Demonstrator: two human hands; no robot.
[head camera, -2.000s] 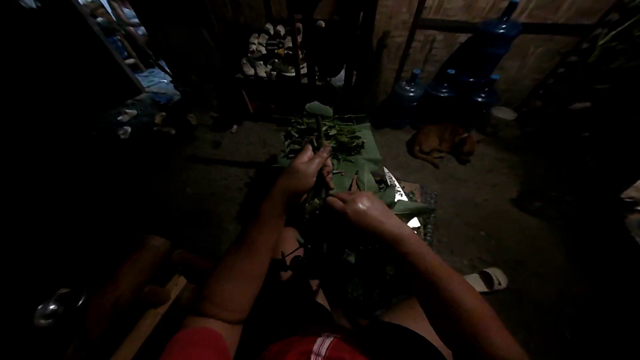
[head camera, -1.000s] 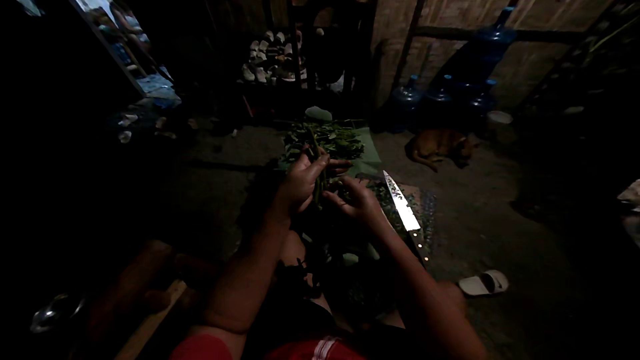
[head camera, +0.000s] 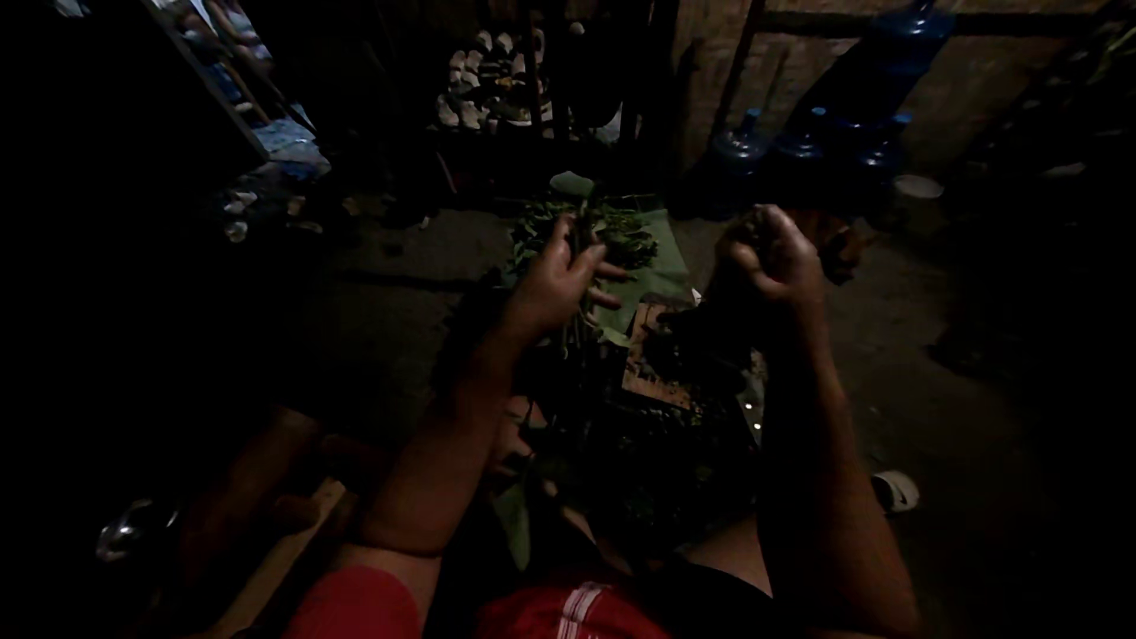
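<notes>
My left hand (head camera: 568, 275) is around some thin green stems, its fingers partly spread, in front of a heap of leafy greens (head camera: 626, 232). The heap lies on a large green leaf (head camera: 661, 266). My right hand (head camera: 768, 253) is raised to the right with its fingers curled; whether it holds anything is too dark to tell. Below and between the hands lies a wooden board (head camera: 652, 377) with dark bits on it. The knife handle (head camera: 753, 413) shows beside my right forearm, and most of the blade is hidden. A pointed leaf (head camera: 513, 524) hangs near my lap.
Blue water jugs (head camera: 803, 146) stand against the back wall. A brown dog (head camera: 839, 244) lies behind my right hand, partly hidden. Shoes fill a rack (head camera: 497, 124) at the back. A pale slipper (head camera: 896, 491) lies at the right, and a wooden piece (head camera: 284, 555) is at lower left.
My right hand has moved away from my left hand, up and to the right, and now covers part of the dog and the knife. The board shows more plainly. My left hand stays near the greens.
</notes>
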